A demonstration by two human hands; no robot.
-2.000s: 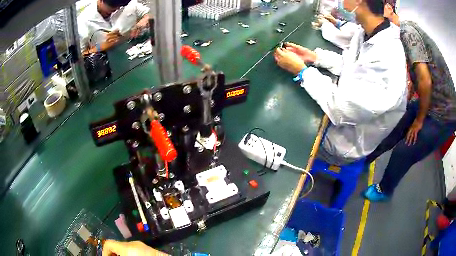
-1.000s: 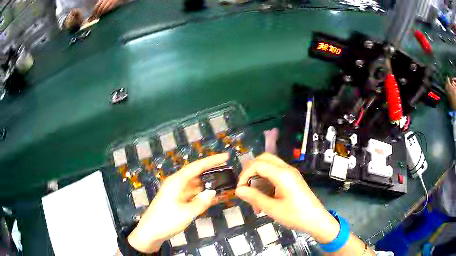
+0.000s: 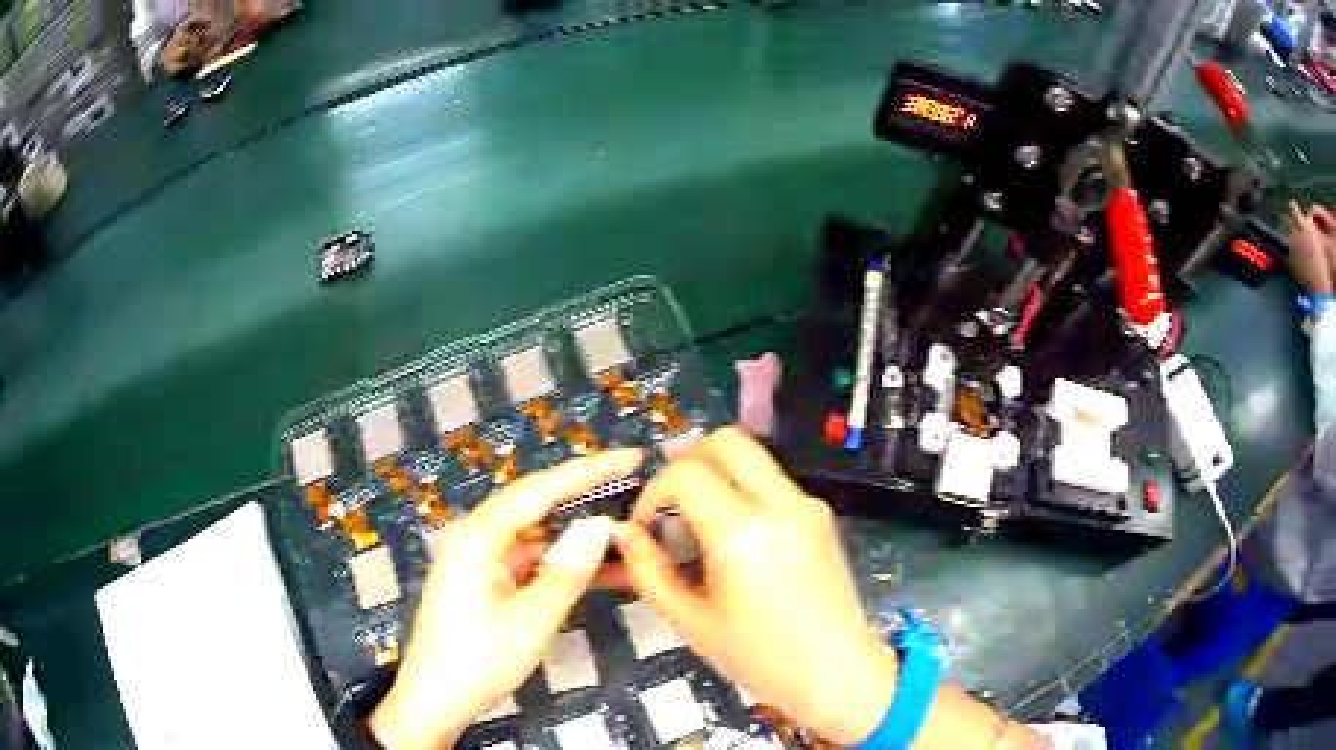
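Note:
A small black device housing [image 3: 604,495] is held over the blister tray, mostly covered by fingers. My left hand [image 3: 491,593] grips it from the left, with a pale covering or piece at the thumb tip. My right hand [image 3: 769,579], with a blue wristband, has thumb and index fingertips pinched together at its right edge. Whether a small part is between those fingertips cannot be told. The clear blister tray [image 3: 301,586] below holds rows of square modules [image 3: 451,399] with orange flex tails.
The black twin-station press [image 3: 843,476] stands right, with red handles [image 3: 1131,252], a lit timer [image 3: 938,110] and a white-blue pen [image 3: 869,352]. A pink piece [image 3: 758,393] lies beside it. White paper [image 3: 205,637] is left. A loose device [image 3: 346,255] lies behind the tray. Another person's hand [image 3: 1311,249] shows far right.
Two seconds ago the view was on the press, with one hand at the bottom edge. Since one second ago both hands stay at the housing, and the right fingertips have moved closer to the left thumb.

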